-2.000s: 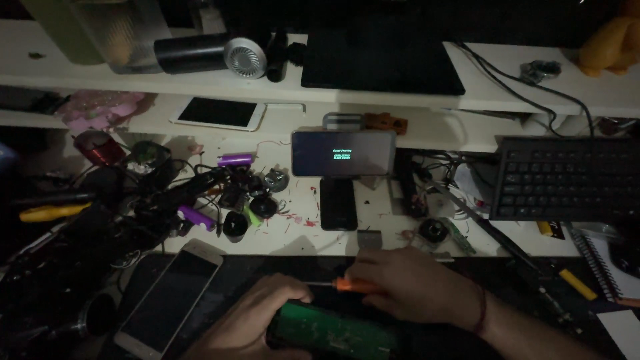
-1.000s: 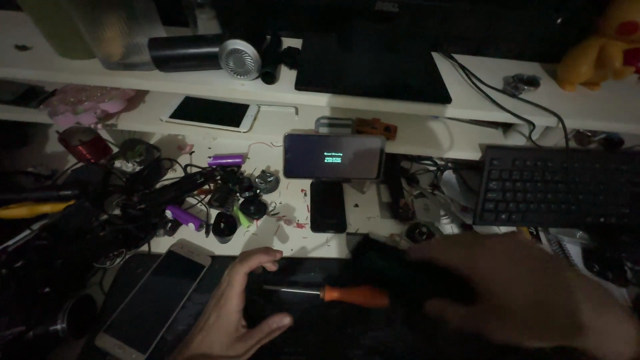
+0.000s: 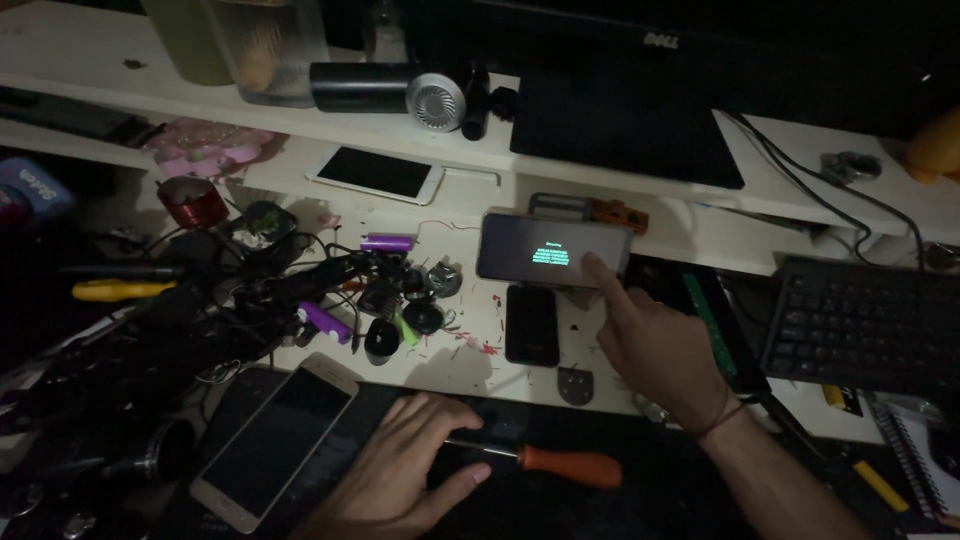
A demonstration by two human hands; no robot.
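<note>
An index finger of my right hand [image 3: 664,356] touches or hovers over the right part of the screen of a smartphone [image 3: 525,251], which stands sideways and shows lit text. My left hand [image 3: 412,465] rests at the front edge with fingers apart, holding nothing. Beside its fingertips lies a screwdriver with an orange handle [image 3: 570,466], its shaft pointing toward that hand. A smaller dark phone [image 3: 532,326] lies just below the upright one. A large gold-rimmed smartphone [image 3: 277,446] lies face up left of my left hand. Behind my right hand is a dark object with a green circuit board [image 3: 709,322].
Tangled black cables and parts [image 3: 210,307], with purple battery cells [image 3: 325,322], fill the left. A white phone [image 3: 379,174] lies behind. A black keyboard [image 3: 870,330] and a spiral notebook [image 3: 911,457] are at the right. A handheld fan [image 3: 435,101] lies on the shelf.
My right hand has let go of the screwdriver and reached to the upright phone. The green-board item, earlier at my left hand, now lies at the right. My left hand has opened.
</note>
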